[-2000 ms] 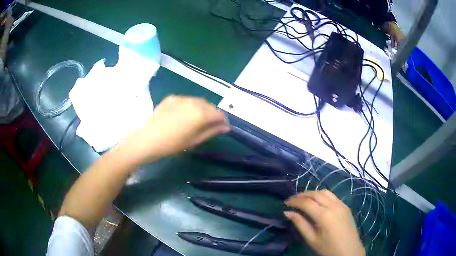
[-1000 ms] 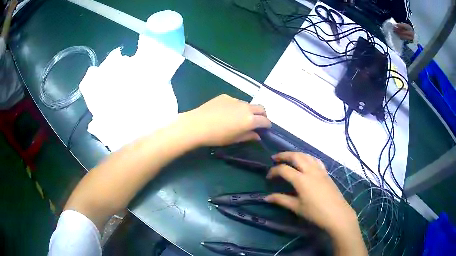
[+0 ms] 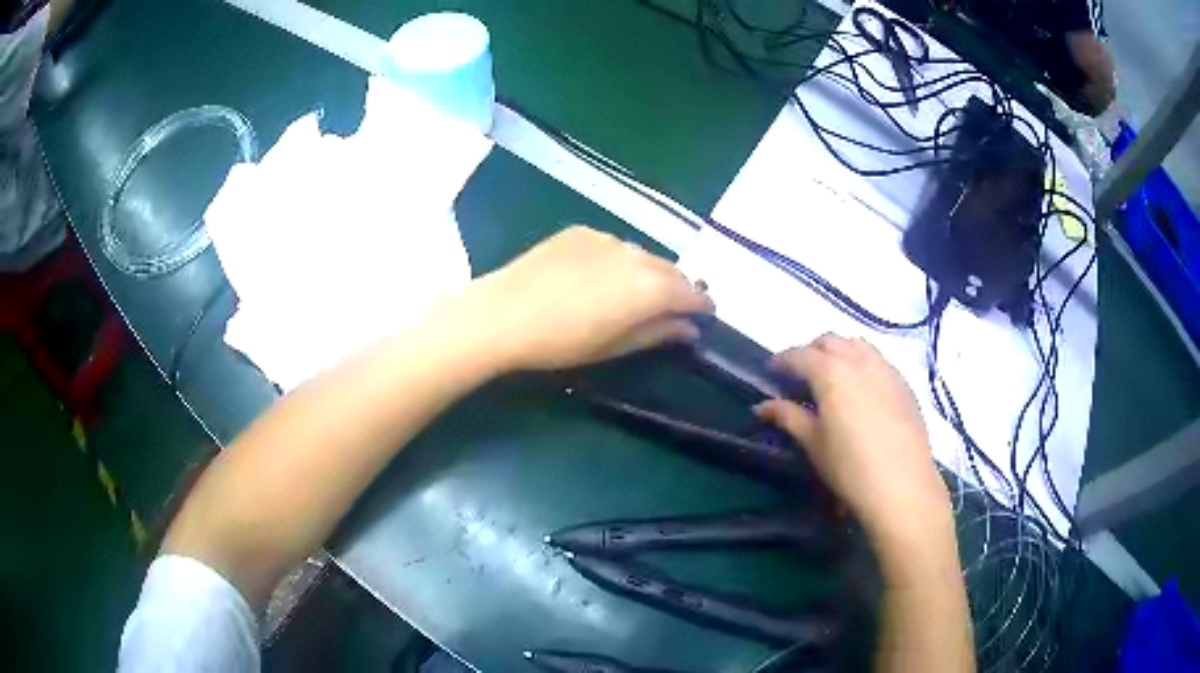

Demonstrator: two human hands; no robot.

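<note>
Several slim black pens lie side by side on the dark green bench, tips to the left; one is the middle pen (image 3: pixel 684 535). My left hand (image 3: pixel 599 302) has its fingertips at the front end of the topmost pen (image 3: pixel 740 373), beside the white board. My right hand (image 3: pixel 842 394) is at the rear part of the same pen, thumb and fingers around it. The fingertips partly hide the pen. Another pen (image 3: pixel 691 429) lies just below it. Clear tangled filament (image 3: pixel 1013 585) lies right of my right forearm.
White cloth (image 3: pixel 349 250) and a pale blue cup-sized device (image 3: pixel 444 63) are at left, with a clear filament coil (image 3: pixel 171 197). A black box (image 3: pixel 984 210) with cords lies on the white board (image 3: pixel 776 184). Blue bin (image 3: pixel 1165 243), grey post and another person's hand are at right.
My right hand has moved up and right from the lower pens to the topmost pen. My left hand stays at its front end. Two lower pens now lie with tips close together.
</note>
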